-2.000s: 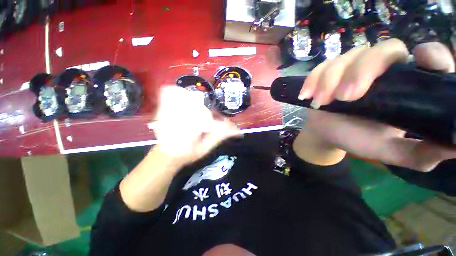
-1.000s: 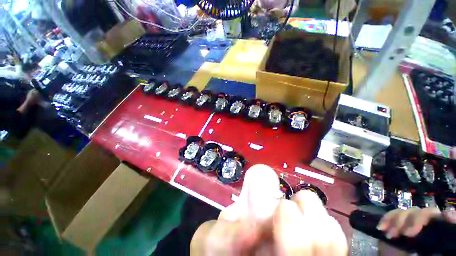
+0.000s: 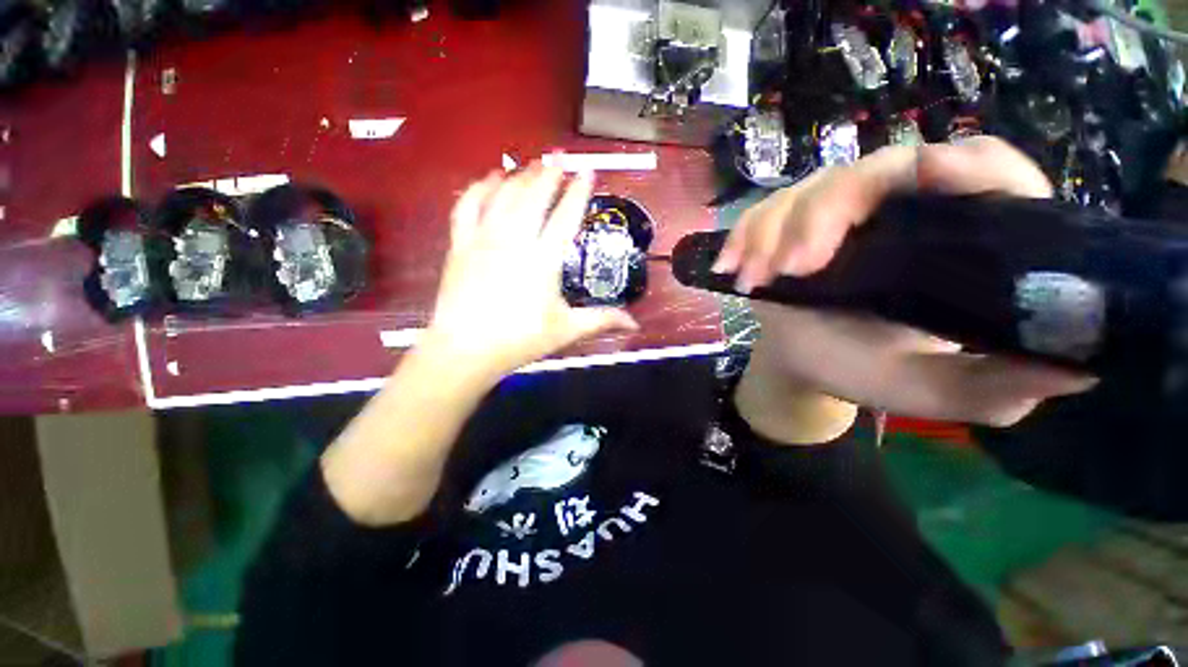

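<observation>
My right hand (image 3: 899,280) is wrapped around the thick black electric screwdriver (image 3: 990,267). Its thin bit points left and its tip is at the right edge of a round black housing (image 3: 607,254) with a pale circuit board in it. Whether the bit touches a screw cannot be told. My left hand (image 3: 515,267) lies over the bench, fingers spread, at the left side of that housing. What is under the left palm is hidden, and whether it grips the housing is unclear.
Three housings (image 3: 209,250) sit in a row at the left on the red bench (image 3: 430,78). The screw feeder (image 3: 664,78) stands beyond my hands. More housings (image 3: 766,141) lie at the upper right. A brown carton (image 3: 104,534) is below the bench edge at the lower left.
The view swung up over the bench and back down. Compared with the oldest frame, my left hand's fingers are spread and lie flatter over the left of the two nearer housings, covering it.
</observation>
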